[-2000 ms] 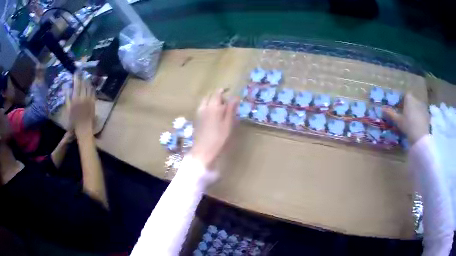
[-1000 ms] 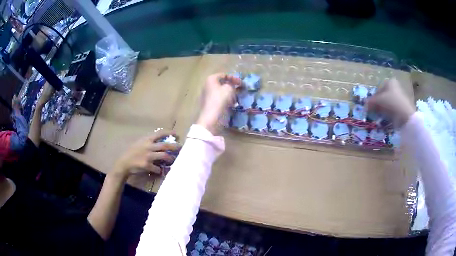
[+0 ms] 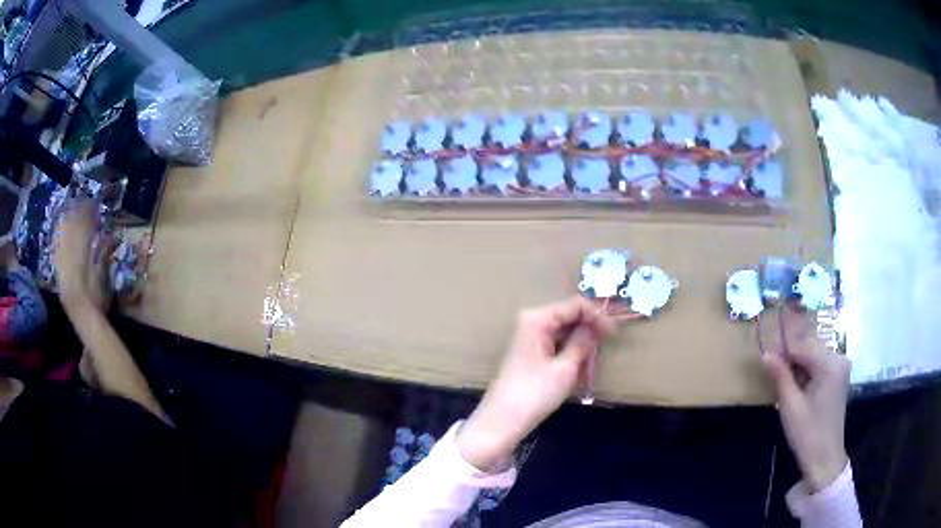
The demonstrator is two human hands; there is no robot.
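Note:
My left hand (image 3: pixel 547 356) pinches the lead wires of two motors (image 3: pixel 624 283) at the middle front of the cardboard. The wires and a small white plug hang below its fingers. My right hand (image 3: pixel 810 387) pinches thin wires of several motors (image 3: pixel 779 279) at the right, near the white gears. One of these motors looks tilted on its side. No white gear shows on any of them that I can make out. Behind my hands, the clear blister tray (image 3: pixel 578 209) holds two long rows of motors with red and orange wires; its back pockets hold none.
A pile of white gears (image 3: pixel 882 206) lies at the right end. A knotted clear bag (image 3: pixel 177 116) stands at the back left. Another person's hand (image 3: pixel 80 253) is among motors at the far left. A lower tray of motors (image 3: pixel 411 454) shows below the bench edge. Tape is stuck at left front.
Both hands have left the tray and moved to the front with motors taken from its partly filled row. The neighbour's hand and the finished motors near it have gone from the middle left. The view has shifted.

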